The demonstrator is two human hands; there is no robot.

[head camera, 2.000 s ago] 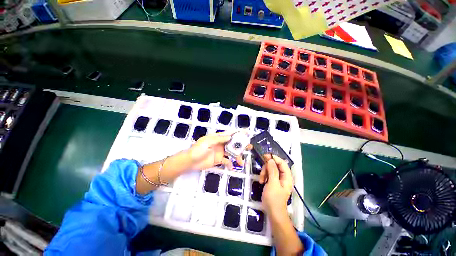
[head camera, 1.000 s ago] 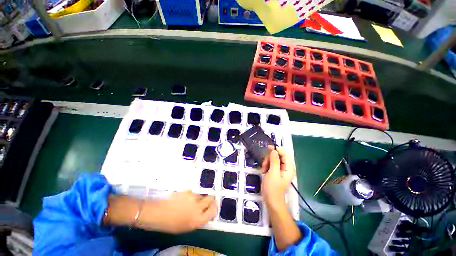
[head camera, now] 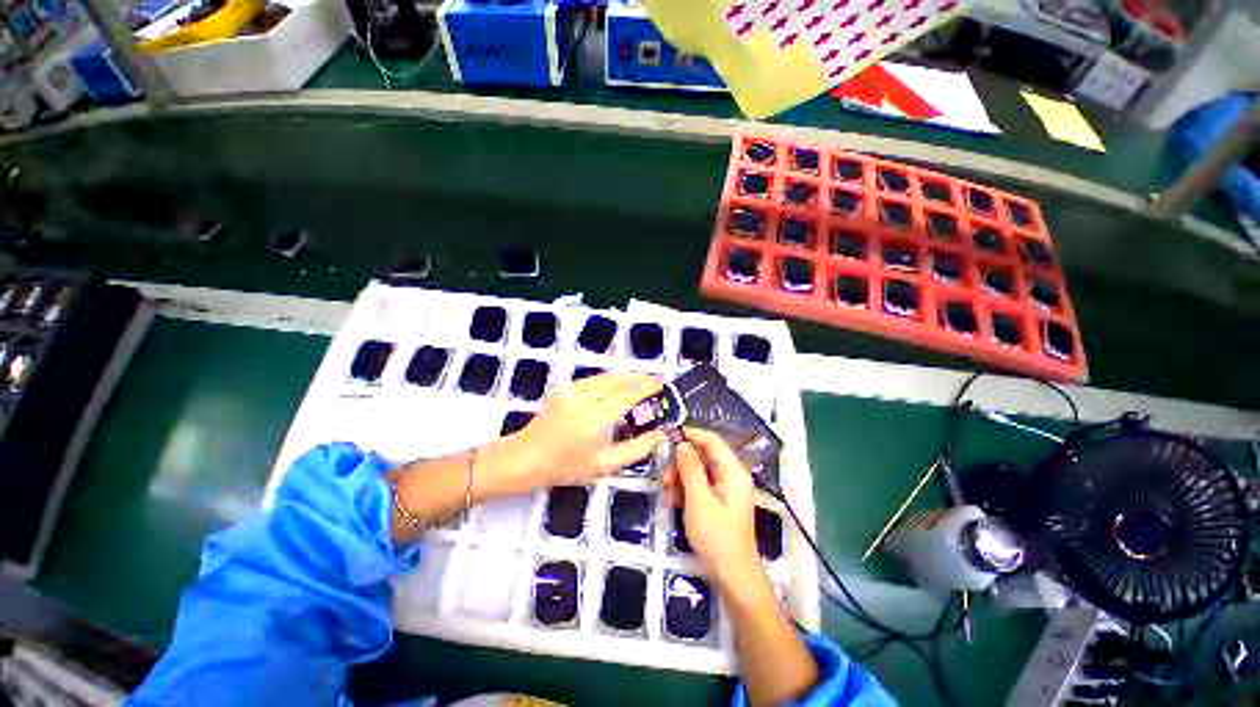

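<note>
My left hand [head camera: 587, 431] holds a watch unit [head camera: 654, 410] above the white blister tray [head camera: 339, 442]; its screen is lit with small coloured marks. My right hand [head camera: 713, 500] is at the unit's lower edge, fingertips pinched together; what they pinch is too small to tell. The flat black box [head camera: 726, 421] lies on the tray just beyond my right hand, with a dark cable running off to the lower right. Rows of dark square units sit in the tray's pockets, partly hidden by my hands.
A red tray [head camera: 884, 310] of units lies on the green conveyor [head camera: 373, 180], with several loose units left of it. A black tray [head camera: 83, 414] is at far left. A fan [head camera: 1144, 525], pale bottle [head camera: 967, 547] and power strip [head camera: 1057, 660] are at right.
My left hand has come up from the tray's lower part and now holds a lit unit. My right hand has moved left, off the black box. The red tray and loose units sit farther right.
</note>
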